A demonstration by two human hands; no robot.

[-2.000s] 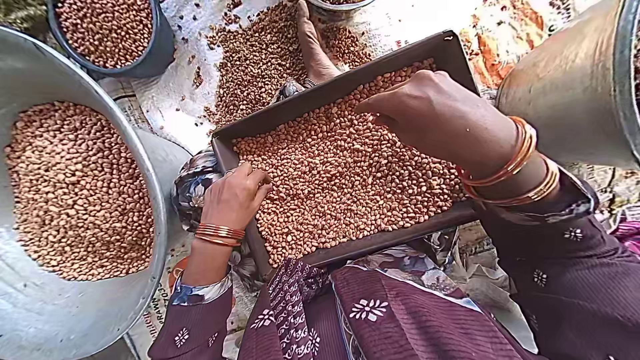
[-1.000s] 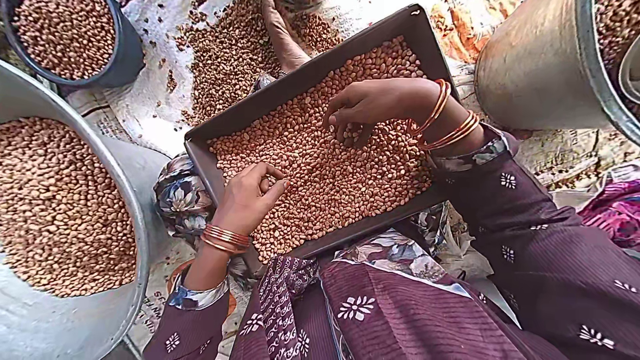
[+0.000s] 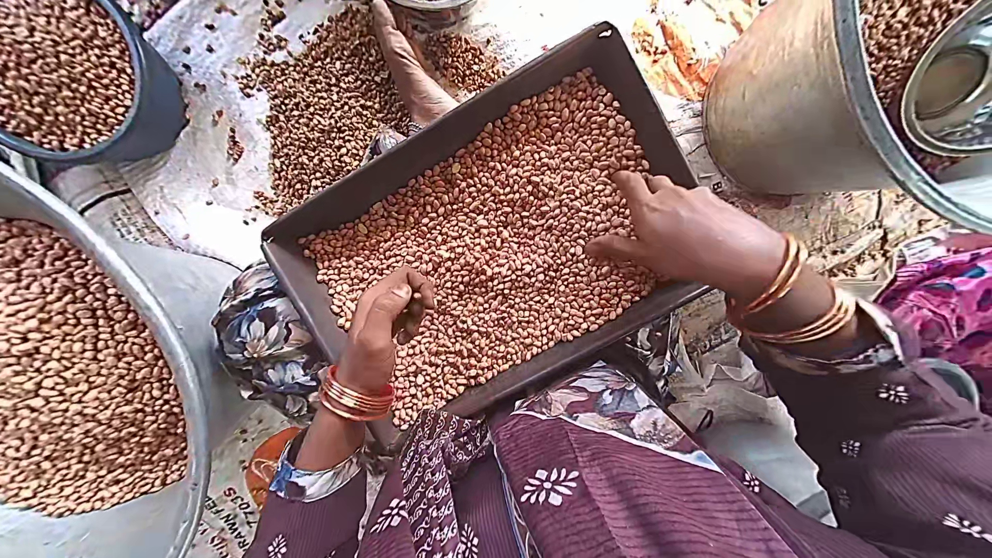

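A dark metal tray (image 3: 608, 70) rests tilted across my lap, with a layer of reddish-brown peanut kernels (image 3: 496, 240) spread over its floor. My left hand (image 3: 387, 318) hovers at the left part of the kernels, its fingers curled inward; whether a kernel is between them cannot be seen. Over the right end of the tray is my right hand (image 3: 682, 232), thumb and forefinger apart and touching or just above the kernels, the other fingers partly hidden behind. Both wrists wear bangles.
A large metal basin (image 3: 194, 387) of kernels stands at left, a dark bucket (image 3: 159, 101) of kernels behind it. At right is a metal pot (image 3: 783, 101) with a steel bowl (image 3: 953, 85) inside. Beyond the tray, a bare foot (image 3: 411, 74) lies beside heaped kernels (image 3: 325, 101) on sacking.
My right hand has moved from the middle of the tray to its right end, its fingers now spread. My left hand remains over the left part of the tray.
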